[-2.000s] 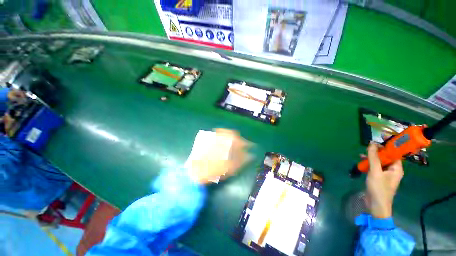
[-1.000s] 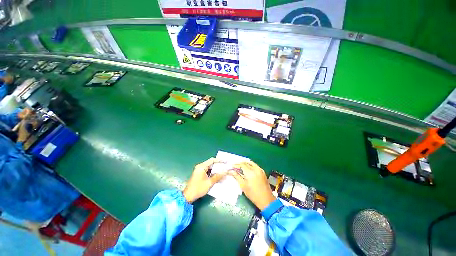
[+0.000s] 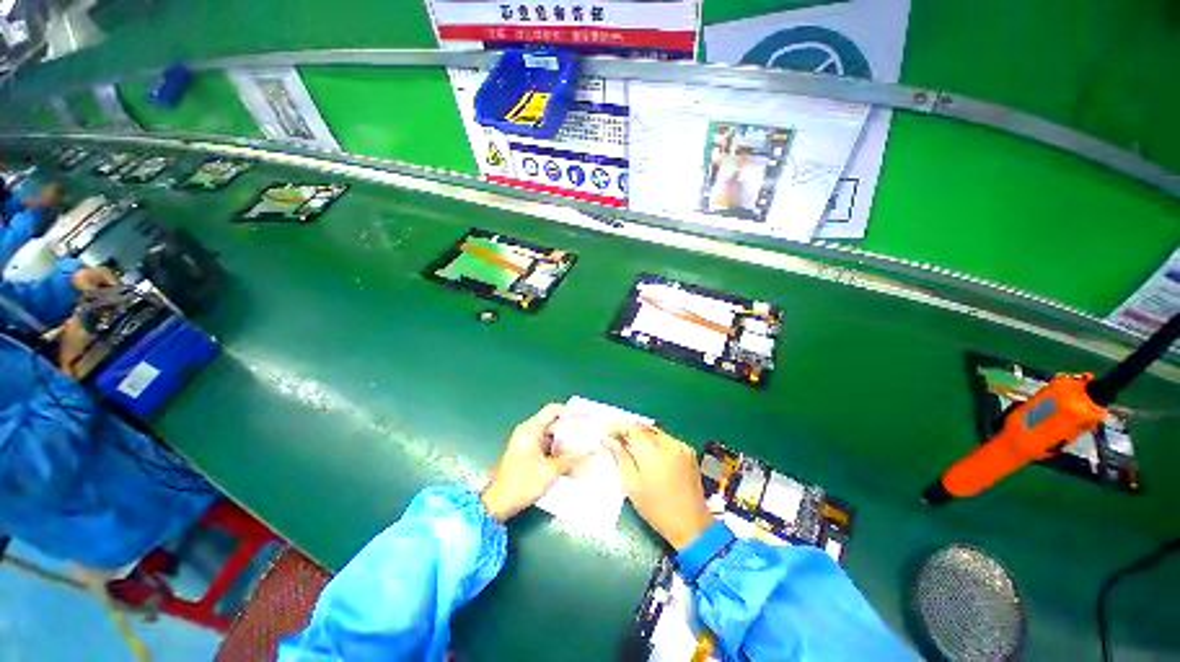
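Observation:
My left hand (image 3: pixel 528 463) and my right hand (image 3: pixel 656 481) meet over a white paper (image 3: pixel 589 504) in front of me. The fingertips of both hands pinch its upper part, where it looks lifted or folded; whether a small part lies between them I cannot tell. A tablet assembly (image 3: pixel 776 498) lies to the right, partly hidden under my right wrist and sleeve. The orange electric screwdriver (image 3: pixel 1022 440) hangs free at the right, nose down and left. The round screw dish (image 3: pixel 967 603) lies below it.
More open tablets lie along the bench's back: one behind my hands (image 3: pixel 699 326), one with green (image 3: pixel 501 266), one behind the screwdriver (image 3: pixel 1117 455). A small dark part (image 3: pixel 487 316) lies near the green one. A blue bin (image 3: pixel 527 93) hangs on the rail. Another worker's blue sleeve (image 3: pixel 45 298) is at left.
My right hand has let go of the screwdriver and come to the paper beside my left hand. The screwdriver now hangs alone and has swung since one second ago.

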